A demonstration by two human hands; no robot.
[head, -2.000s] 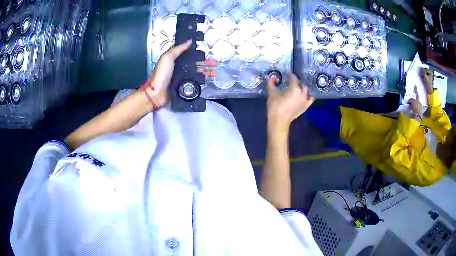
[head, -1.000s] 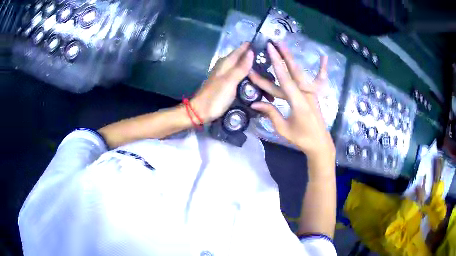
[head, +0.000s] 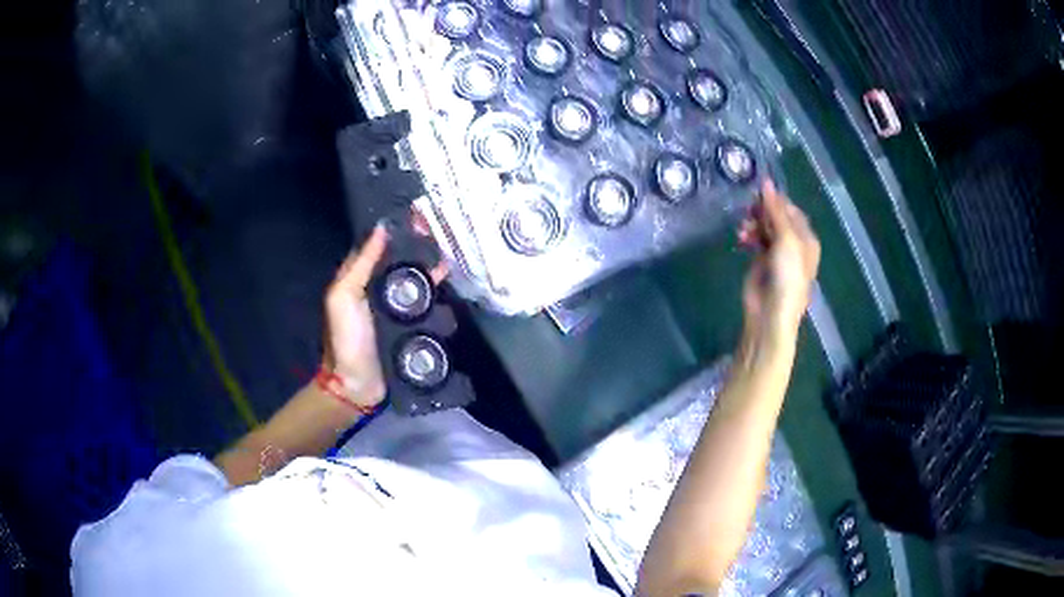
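Note:
My left hand (head: 356, 321) holds the black holder strip (head: 379, 192) upright in front of my body, over the near edge of the tray pile. Two lens units (head: 421, 362) sit in its lower part; the upper part holds none. My right hand (head: 779, 251) is at the right edge of the clear blister tray (head: 653, 239), fingertips close together beside a lens unit (head: 736, 161) at the corner. Whether the fingers grip anything is not clear. The tray holds rows of lens units; the pockets along its left side show only clear rings.
Another blister tray (head: 653, 449) lies below, partly behind my right forearm. A dark holder stack (head: 916, 432) stands at the right. A filled holder strip (head: 854, 546) lies near it on the green bench (head: 583, 373). Pale rails run along the bench.
The view has swung left to the tray pile. The strip stays in my left hand, still with two lens units. My right hand has moved off the strip to the tray's right edge.

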